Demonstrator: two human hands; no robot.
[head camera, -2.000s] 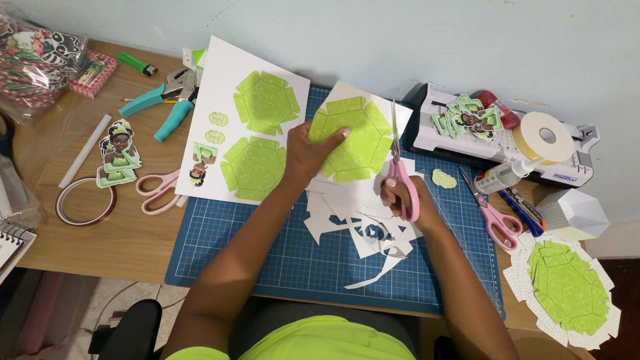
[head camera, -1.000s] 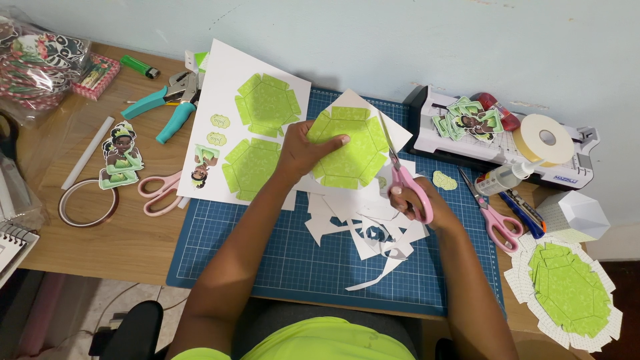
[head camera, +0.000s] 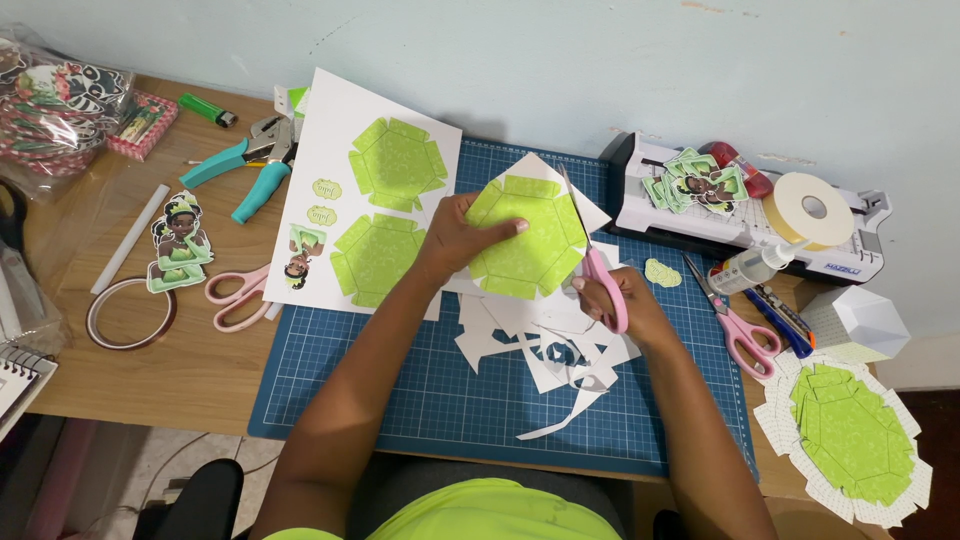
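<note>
My left hand (head camera: 461, 236) grips a piece of white paper printed with a green hexagonal box template (head camera: 525, 251), its thumb lying on the green print. In my right hand (head camera: 619, 300) is a pair of pink-handled scissors (head camera: 604, 281), their blades pointing up along the template's right edge, with white margin still joined at the top and right. White paper offcuts (head camera: 551, 360) lie below on the blue cutting mat (head camera: 450, 412). A white sheet with printed green templates (head camera: 330, 135) lies to the left, partly under my left forearm.
Left on the wooden desk are teal-handled pliers (head camera: 262, 169), a green lighter (head camera: 208, 109), pink scissors (head camera: 238, 296) and a tape roll (head camera: 94, 319). Right are a paper trimmer (head camera: 862, 244), a tape roll (head camera: 810, 206), a glue bottle (head camera: 746, 270), more pink scissors (head camera: 750, 341) and stacked green cutouts (head camera: 855, 435).
The green template piece has turned slightly in my left hand, and its white margin now stands out more at the right. The scissors remain in my right hand beside its edge.
</note>
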